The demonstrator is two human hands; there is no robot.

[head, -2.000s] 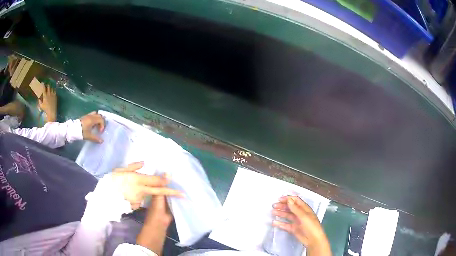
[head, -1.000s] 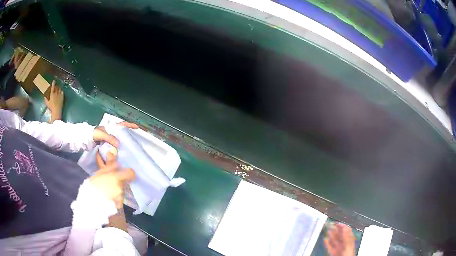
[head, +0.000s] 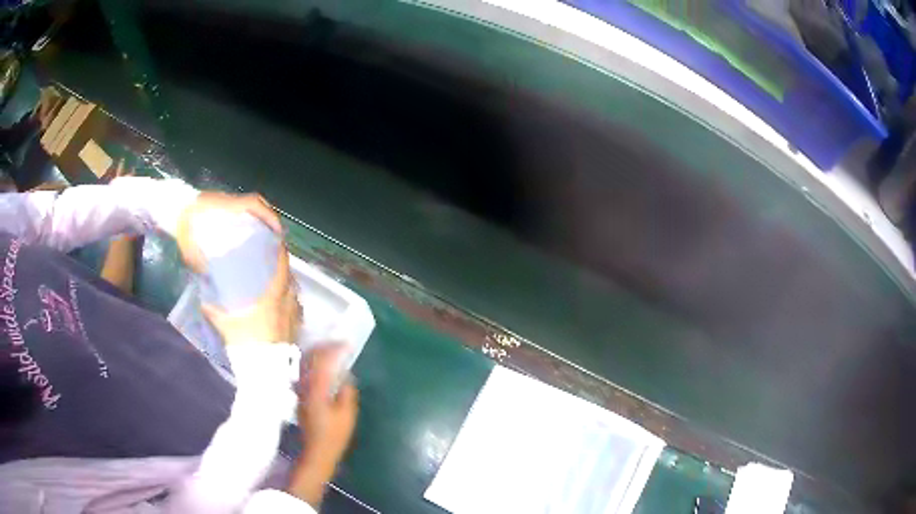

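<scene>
My left hand is blurred at the near right edge of a white foam tray; I cannot tell if its fingers grip it. My right hand is out of the picture. A neighbour's two hands hold a bunched grey-white sleeve over the tray's left part and hide much of it. The tray's pale recessed inside shows on the right. A flat stack of white sleeves lies on the green bench, with a greyish see-through piece on its right part.
A white slab-like item lies at the lower right. Small brown cartons are at the far left. A dark belt runs beyond the worn bench edge. A blue bin with a green label is at the upper right. The neighbour's torso is at left.
The neighbour's hands have lifted and bunched the sleeve, uncovering part of the tray's inside. My left hand has moved right to the tray's edge. My right hand has left the picture at the bottom.
</scene>
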